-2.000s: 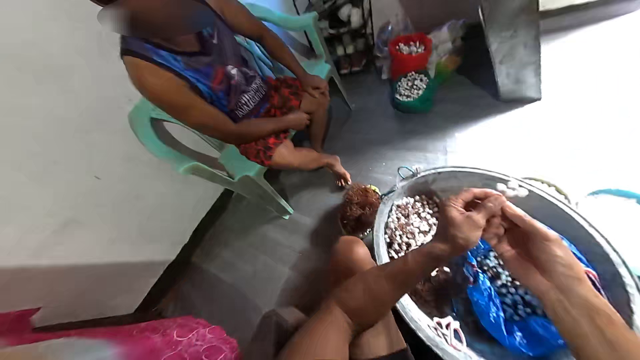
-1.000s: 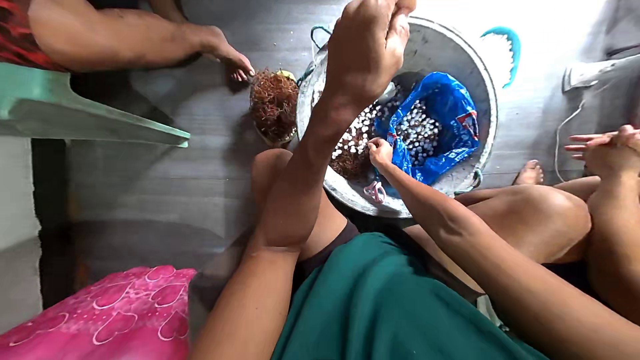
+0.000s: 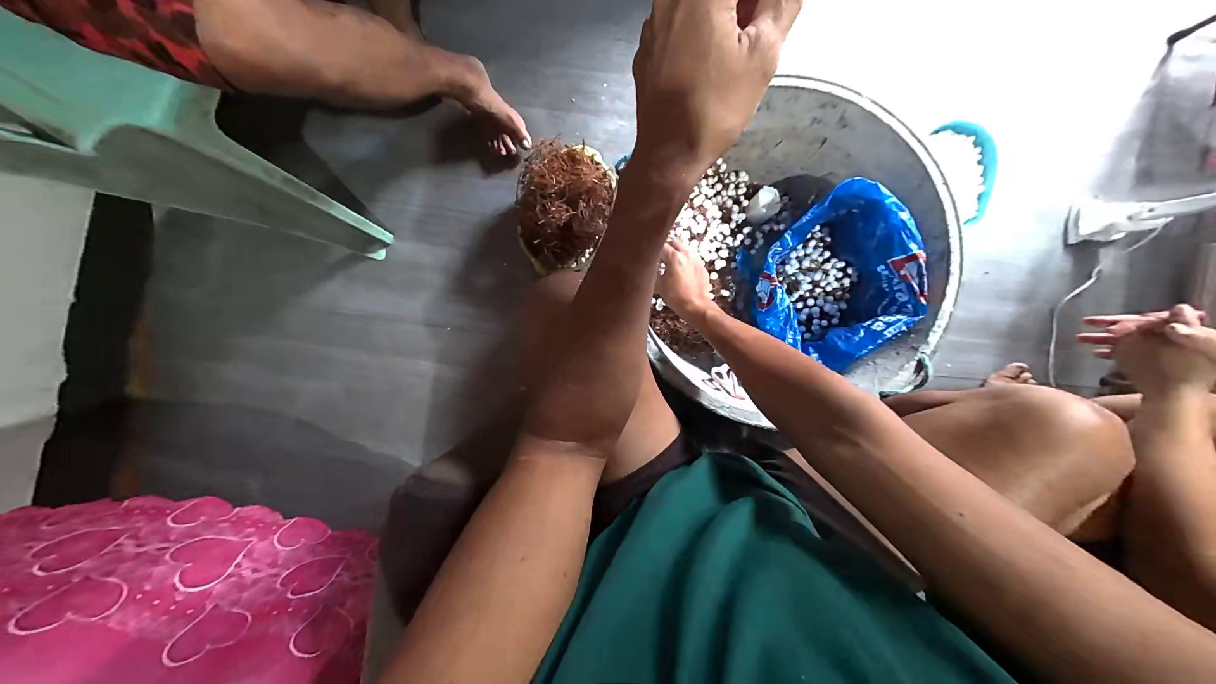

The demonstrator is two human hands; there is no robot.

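My left hand (image 3: 708,85) is raised at the top edge, back of the hand toward the camera; its fingers are curled and partly cut off, so whether it holds anything is hidden. Low inside a large grey basin (image 3: 936,171), my right hand (image 3: 684,277) has its fingertips at a heap of small round white pieces (image 3: 712,204); a grip cannot be made out. Reddish-brown stringy scraps (image 3: 679,328) lie below that hand. To its right, an open blue plastic bag (image 3: 879,228) in the basin holds more small pale pieces (image 3: 812,275).
A container heaped with reddish-brown strands (image 3: 565,204) stands left of the basin. A seated person's foot (image 3: 494,114) and a green plastic chair (image 3: 275,195) are at upper left. Another person's hands (image 3: 1159,342) and knee are at right, near a blue-rimmed container (image 3: 988,171) of white pieces.
The view has swung down strongly. Two seconds ago my hands were together over the basin; now they are apart, the left raised and the right down at the white pieces.
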